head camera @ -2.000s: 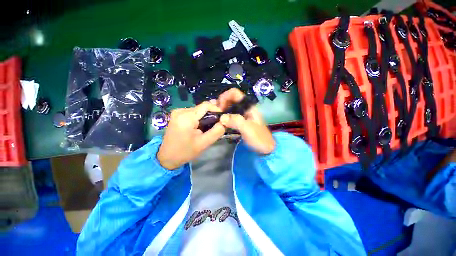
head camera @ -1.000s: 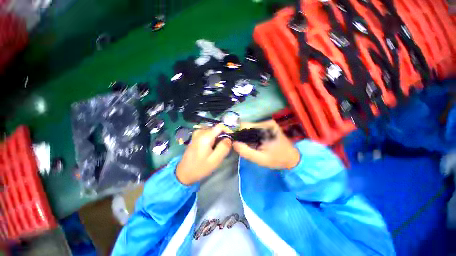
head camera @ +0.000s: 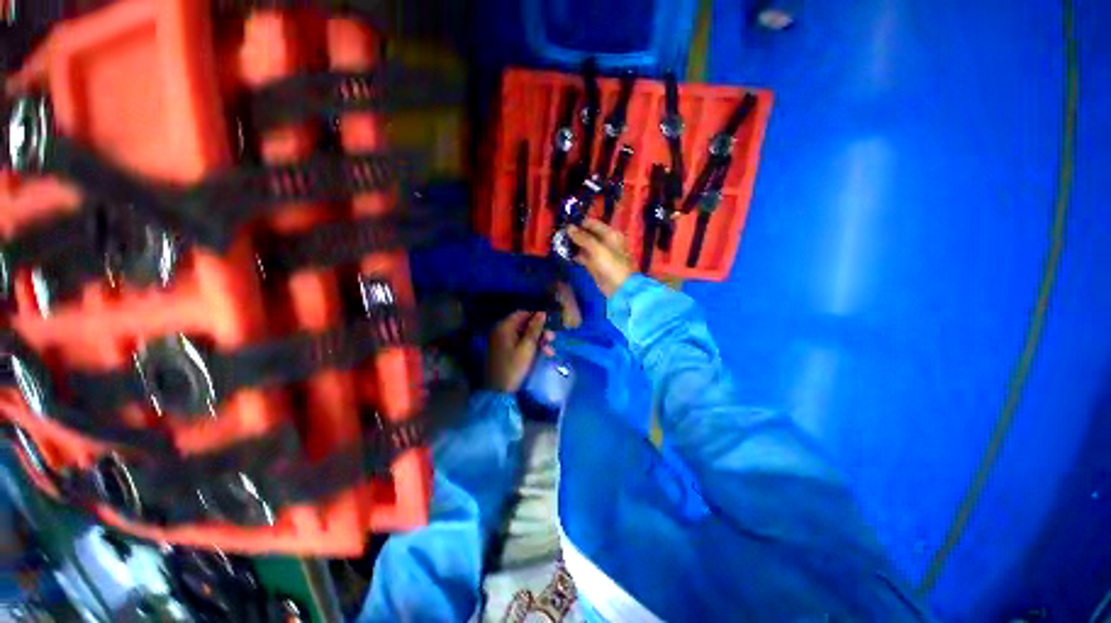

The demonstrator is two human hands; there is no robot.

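A red-orange watch tray (head camera: 755, 170) lies on the blue floor with several black strapped watches across it. My right hand (head camera: 602, 256) reaches to its lower left corner, its fingertips on a strapped watch (head camera: 564, 242) with a round shiny head. My left hand (head camera: 517, 348) is lower and to the left, off the tray, with fingers curled. A dark patch and small bright spots show beside its fingertips, too unclear to tell whether it holds anything.
At the left, close and blurred, stand red-orange trays (head camera: 140, 91) with strapped watches across them. Part of a green bench shows at the bottom left. A blue bin-like edge (head camera: 609, 55) is at the top. A yellow line crosses the floor at the right.
The view has turned right, from the bench to the floor tray. My hands have come apart from the black piece they worked on. My right hand has reached out to the floor tray.
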